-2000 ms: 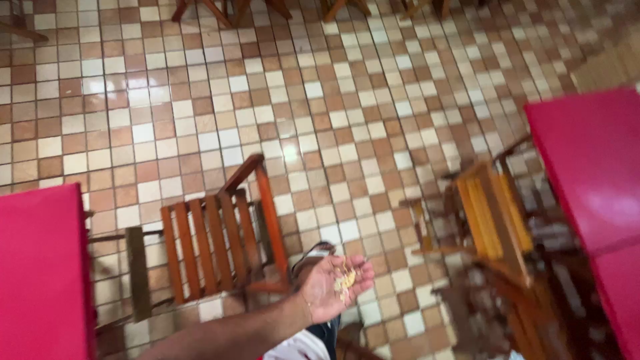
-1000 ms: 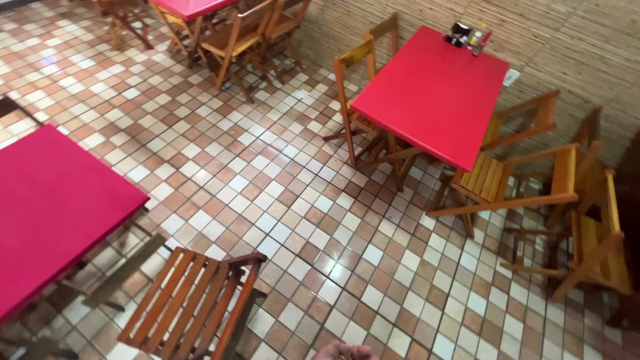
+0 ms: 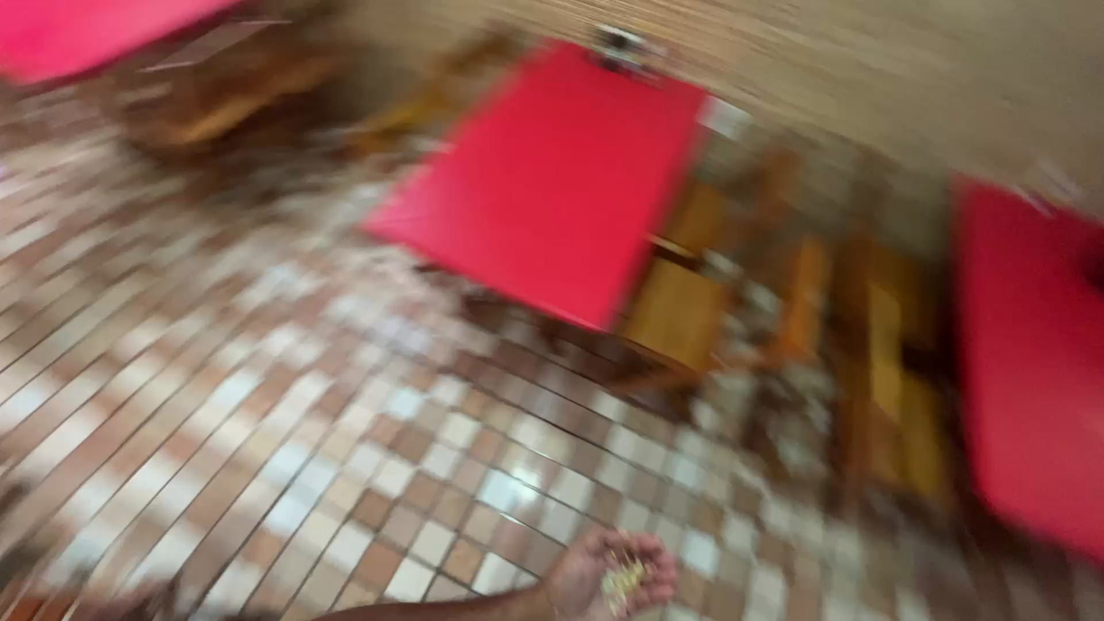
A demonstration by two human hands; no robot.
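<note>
My left hand (image 3: 612,576) is at the bottom edge, palm up with the fingers curled into a cup. On its palm lie small pale yellow and whitish pieces (image 3: 623,582), too blurred to tell what they are. The forearm comes in from the lower left. Below the hand and around it only the tiled floor (image 3: 431,539) shows. My right hand is out of the picture.
Ahead stands a red table (image 3: 569,190) with small items (image 3: 619,47) at its far end. Wooden chairs (image 3: 677,315) flank it. Another red table (image 3: 1035,371) is at the right, a pinkish-red one (image 3: 95,30) at the upper left. A textured wall (image 3: 862,78) runs behind.
The view has swung widely. My left hand, barely showing at the bottom edge one second ago, now shows more fully with the pale pieces, which also lay in it two seconds ago.
</note>
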